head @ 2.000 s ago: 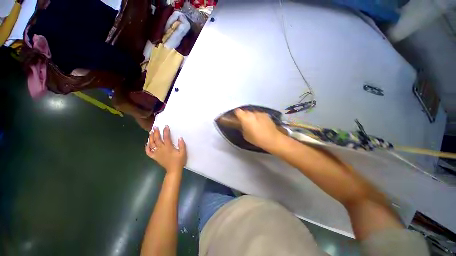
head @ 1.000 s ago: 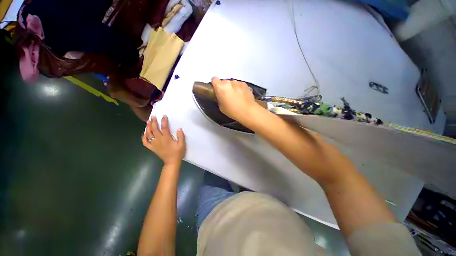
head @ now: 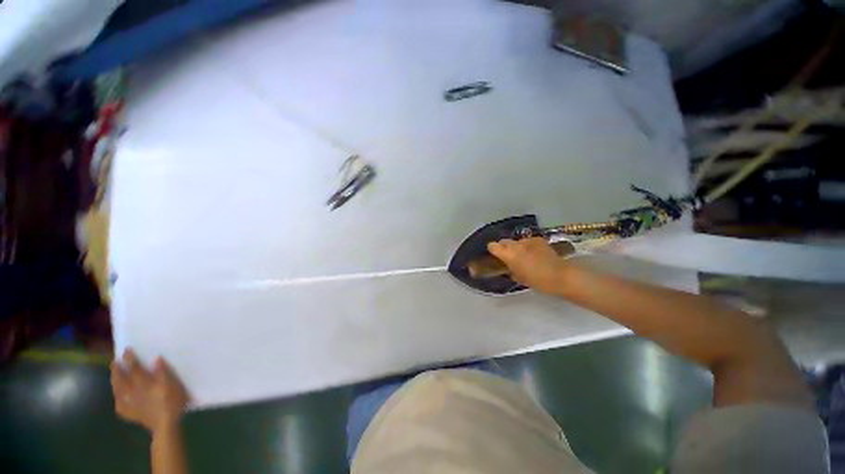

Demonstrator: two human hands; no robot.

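Observation:
The steam iron point(head: 496, 259) lies on the white table point(head: 278, 204), its dark pointed tip toward the left. My right hand point(head: 528, 263) is closed on its brown handle. A thin white strip point(head: 343, 277) runs on the cloth from the iron's tip to the left; whether it continues under the iron is hidden. My left hand point(head: 148, 389) lies with fingers spread on the table's near left corner and holds nothing that I can see.
Tethered snips point(head: 352, 185) lie left of the iron, loose snips point(head: 467, 91) farther back. The iron rest point(head: 590, 43) is at the far edge. The wrapped hose point(head: 639, 218) runs right from the iron. A blue edge point(head: 232, 20) lines the far left; blurred fabric is beyond the left side.
The view has turned, so the table now spans the frame. The iron, still in my right hand, is farther from my left hand. The white strip now shows at its tip.

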